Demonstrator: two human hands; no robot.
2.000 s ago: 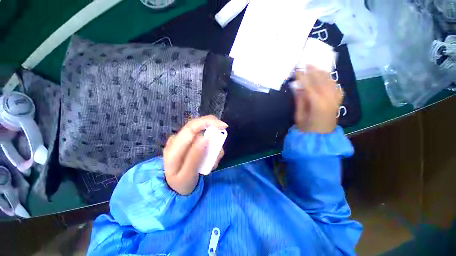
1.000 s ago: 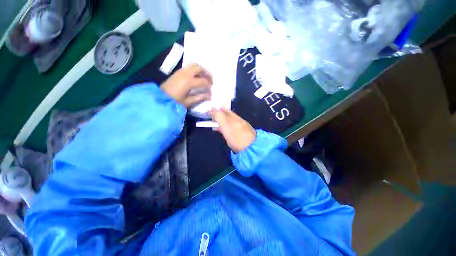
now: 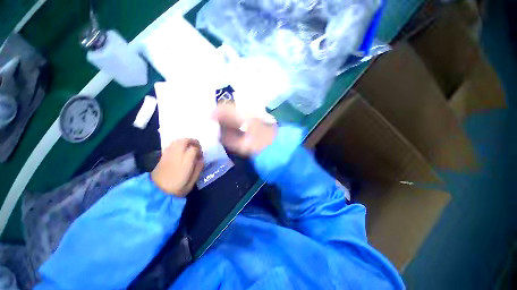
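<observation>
The stack of white sheets (image 3: pixel 184 110) lies on the black mat (image 3: pixel 227 190) in front of me, with a printed, shiny lower edge showing. My left hand (image 3: pixel 178 167) rests on its lower part with bent fingers; whether it grips a sheet is hidden. My right hand (image 3: pixel 246 133) is blurred at the right edge of the stack, with a bit of white by its fingers; its hold is unclear. A small white block (image 3: pixel 145 112) lies left of the stack.
A white bottle with a metallic top (image 3: pixel 119 59) and a round grey tin (image 3: pixel 81 118) stand at left. Clear plastic bags (image 3: pixel 283 42) are heaped at top right. A grey speckled sheet (image 3: pixel 73 190) lies lower left. An open cardboard carton (image 3: pixel 391 136) is below the bench at right.
The view has swung right. The small white block, in my left hand at first, now lies on the mat. My hands have moved apart, the right one rightward from the stack's lower edge.
</observation>
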